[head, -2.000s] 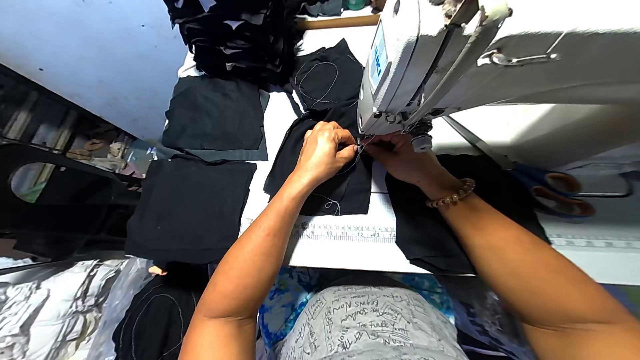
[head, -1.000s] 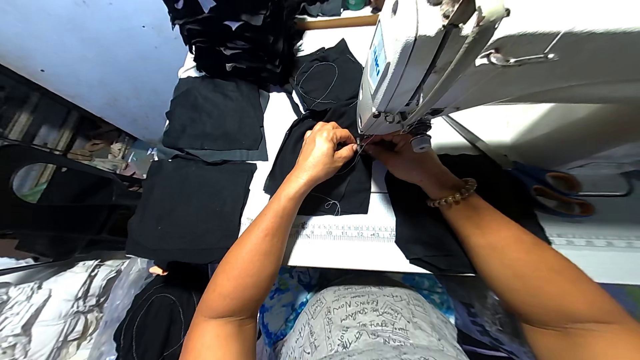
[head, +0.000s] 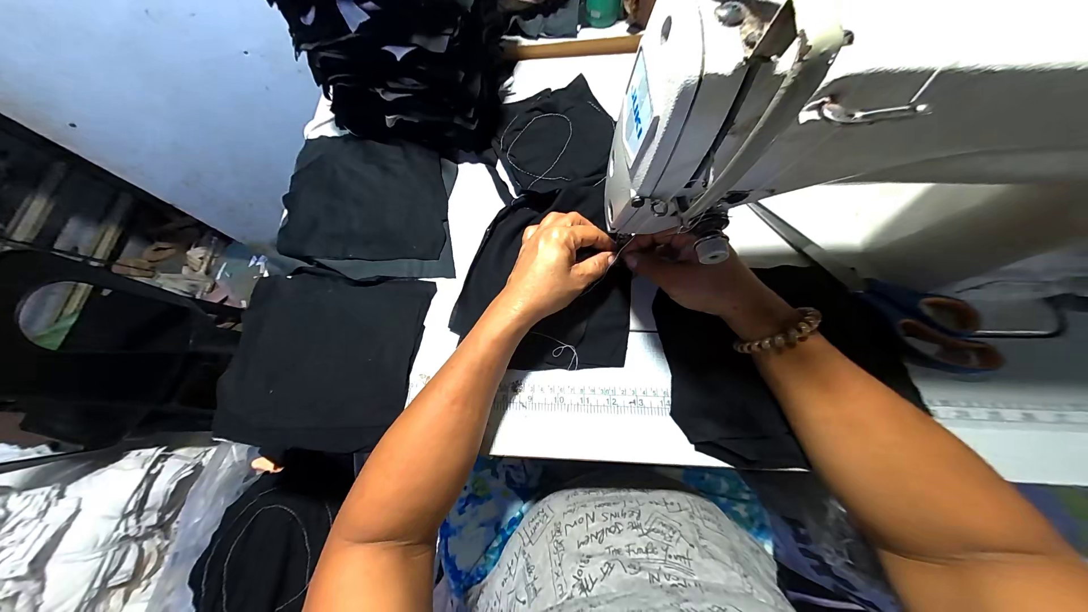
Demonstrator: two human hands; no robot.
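A white Juki sewing machine stands over the table, with black fabric lying beneath its needle area. My left hand is just left of the needle, fingertips pinched on a thin thread. On the other side of the needle, my right hand has its thumb and forefinger close to the same thread, partly hidden by the machine head; whether it grips the thread cannot be told. A loose thread end curls on the fabric's lower part.
Black fabric pieces lie at left, with another stack nearer me. Black cloth lies under my right forearm. Scissors rest at right. A measuring tape runs along the table's front. Dark bundled scraps stand at the back.
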